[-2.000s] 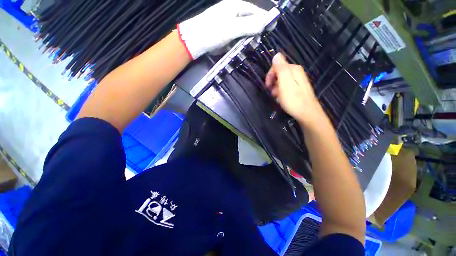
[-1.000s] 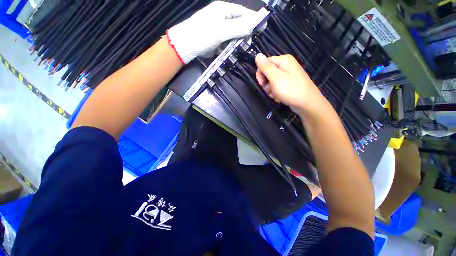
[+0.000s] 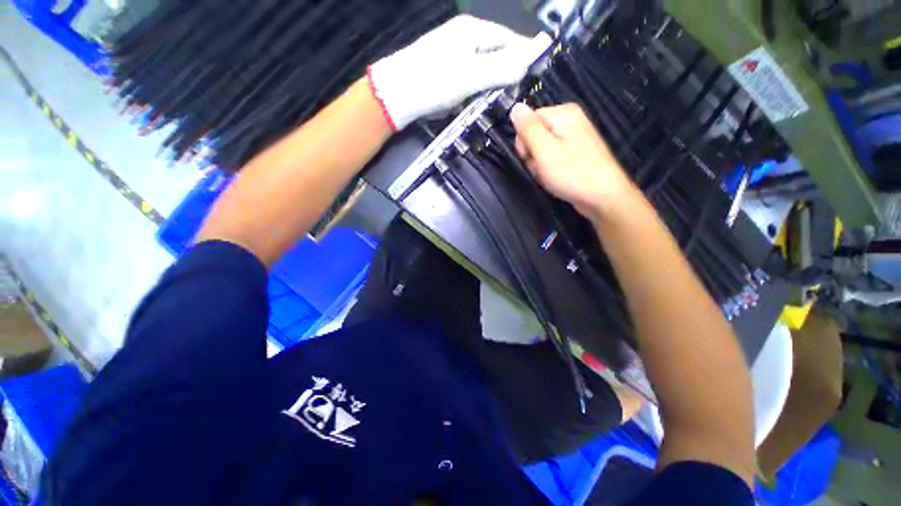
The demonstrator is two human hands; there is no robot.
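A silvery loading bar point(image 3: 435, 153) lies slanting across the near left edge of the dark table, with black cables point(image 3: 504, 232) set in a row along it. My left hand point(image 3: 459, 67), in a white knit glove with a red cuff, grips the bar's upper part. My bare right hand point(image 3: 565, 153) has its fingertips closed on a black cable end at the bar's slots. The part between thumb and fingers is mostly hidden. More loose black cables point(image 3: 692, 257) with coloured tips lie beyond my right hand.
A large bundle of black cables point(image 3: 247, 79) lies at upper left. The green machine crossbeam point(image 3: 790, 128) with a warning label stands at upper right. A white bucket point(image 3: 776, 380) and a cardboard box point(image 3: 812, 395) are at right. Blue bins point(image 3: 321, 282) are beside my legs.
My right hand has moved up and left to the bar and closed its fingers there. The camera view has shifted slightly. My left hand still holds the bar.
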